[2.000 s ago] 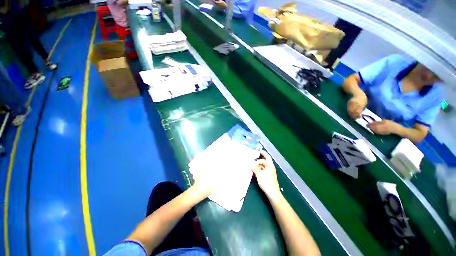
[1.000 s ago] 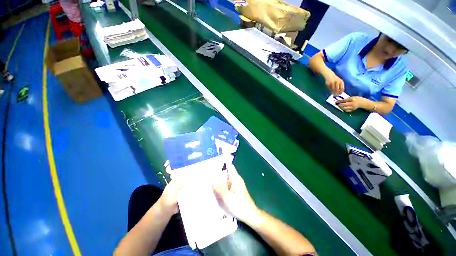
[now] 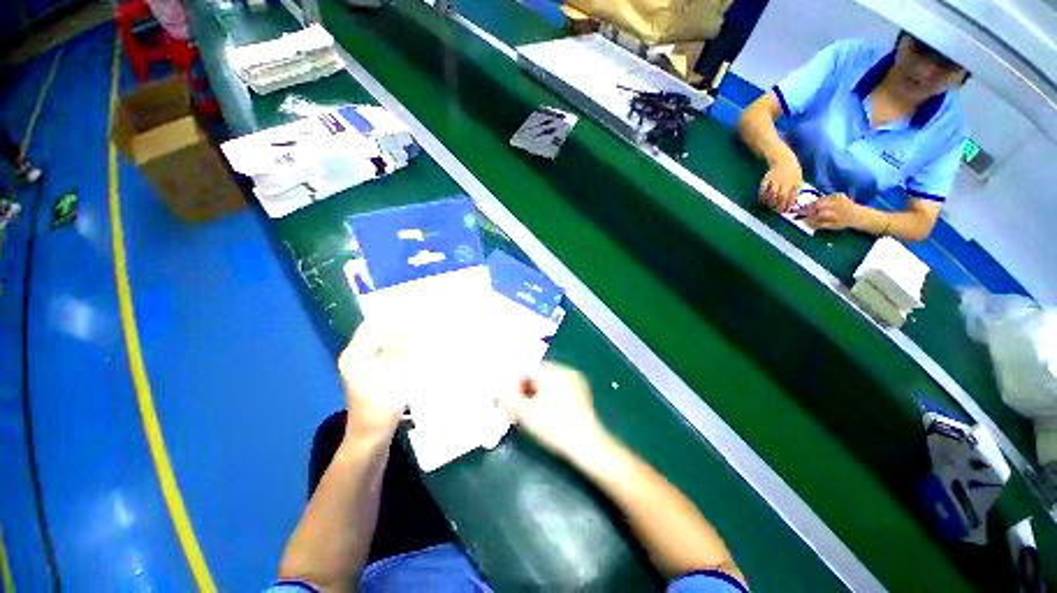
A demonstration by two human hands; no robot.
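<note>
Several flat white box blanks [image 3: 446, 348] with blue ends lie fanned on the green bench in front of me, white parts toward me. One blank's blue hang tab [image 3: 417, 240] points away from me, with a small pale slot in it. Another blue end sticks out to the right beneath. My left hand [image 3: 377, 365] holds the left edge of the blanks. My right hand [image 3: 551, 405] is at their lower right edge, blurred, with fingers curled; whether it grips a blank is unclear. Glare washes out the white surfaces.
Ahead on the bench are printed cartons [image 3: 319, 156] and a whitish stack [image 3: 284, 60]. The dark green belt [image 3: 649, 272] on the right carries cartons [image 3: 964, 475]. Opposite, a coworker [image 3: 864, 139] handles a small card beside white cards [image 3: 890, 278] and a tray [image 3: 591, 87] with black cables.
The blanks and their blue ends have moved forward, away from me, and the blanks are spread wider. My right hand has moved to their lower right edge. Cartons on the belt have moved toward me.
</note>
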